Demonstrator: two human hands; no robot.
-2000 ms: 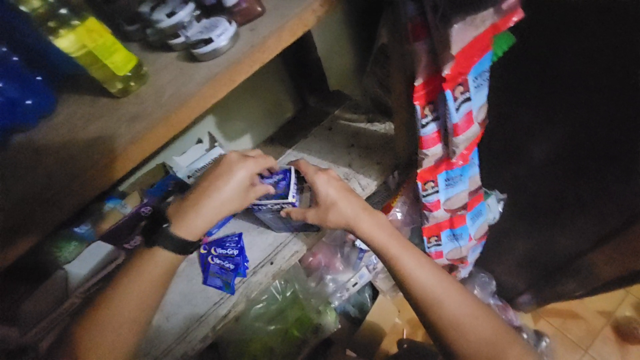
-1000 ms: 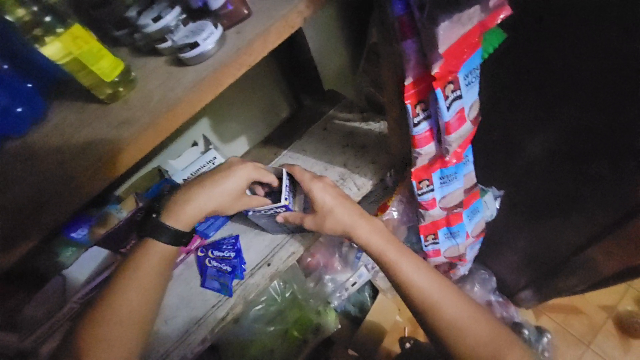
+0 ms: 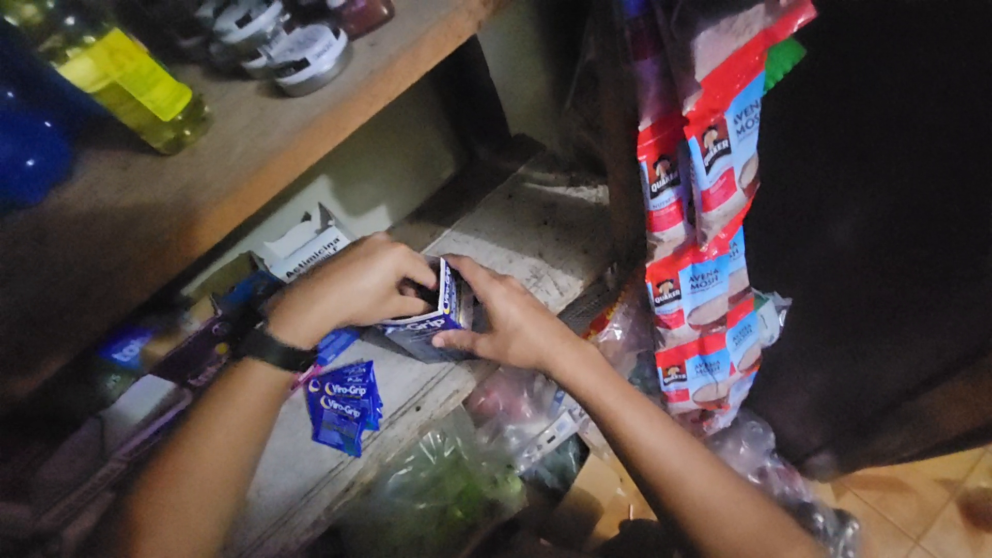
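Observation:
A blue and white Viro-Grip cardboard box (image 3: pixel 425 339) stands on the pale lower shelf (image 3: pixel 287 480). My right hand (image 3: pixel 508 314) grips its right side, thumb on the front face and fingers behind. The fingers of my left hand (image 3: pixel 364 283) reach into the open top, so their tips and whatever they touch are hidden. A black band is on my left wrist. Several blue Viro-Grip sachets (image 3: pixel 345 407) lie in an overlapping pile on the shelf, below my left wrist and to the left of the box.
Above is a wooden shelf (image 3: pixel 310 139) with a yellow-labelled bottle (image 3: pixel 128 85) and round tins (image 3: pixel 310 58). An opened white carton (image 3: pixel 306 248) and other boxes stand behind my left arm. Strips of Quaker packets (image 3: pixel 705 287) hang at right. Plastic bags (image 3: pixel 449 473) lie below the shelf edge.
Two seconds ago blue showed at the top of the box between my hands; now my left fingers are down inside its opening. My right hand has stayed on the box.

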